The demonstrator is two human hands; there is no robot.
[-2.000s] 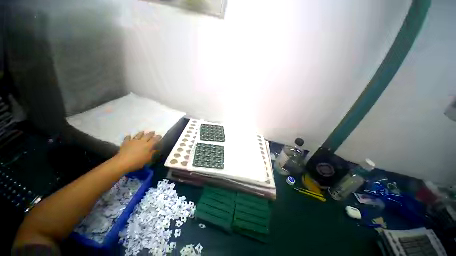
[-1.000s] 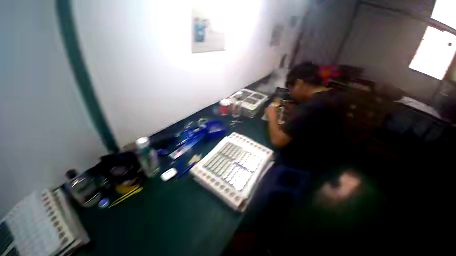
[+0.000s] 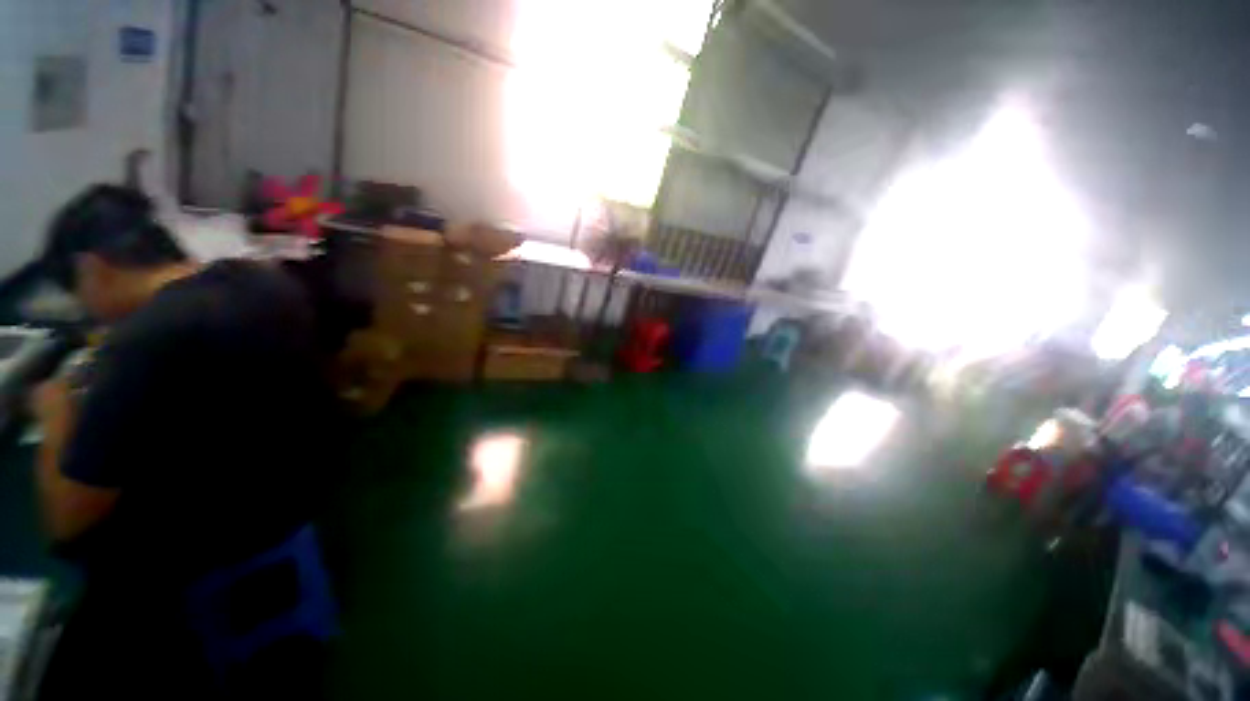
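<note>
Neither of my hands is in view. The view is blurred. Nearest on the left, a white carrier board (image 3: 19, 623) shows only in part, cut off by the picture's left edge. A person in dark clothes (image 3: 206, 397) leans over the bench at the left, with a forearm and hand raised near the face. A white board (image 3: 19, 353) lies on the bench in front of that person. What the person holds is too blurred to tell.
A blue stool (image 3: 267, 603) stands behind the person. Green floor (image 3: 658, 548) spans the middle. Brown cartons (image 3: 411, 295) and a blue bin (image 3: 714, 336) stand along the far side. A cluttered bench (image 3: 1179, 603) is at the right, with red and blue items.
The view has swung right, from my bench with the blue bin and white pieces to the room's floor. My left hand has left the picture.
</note>
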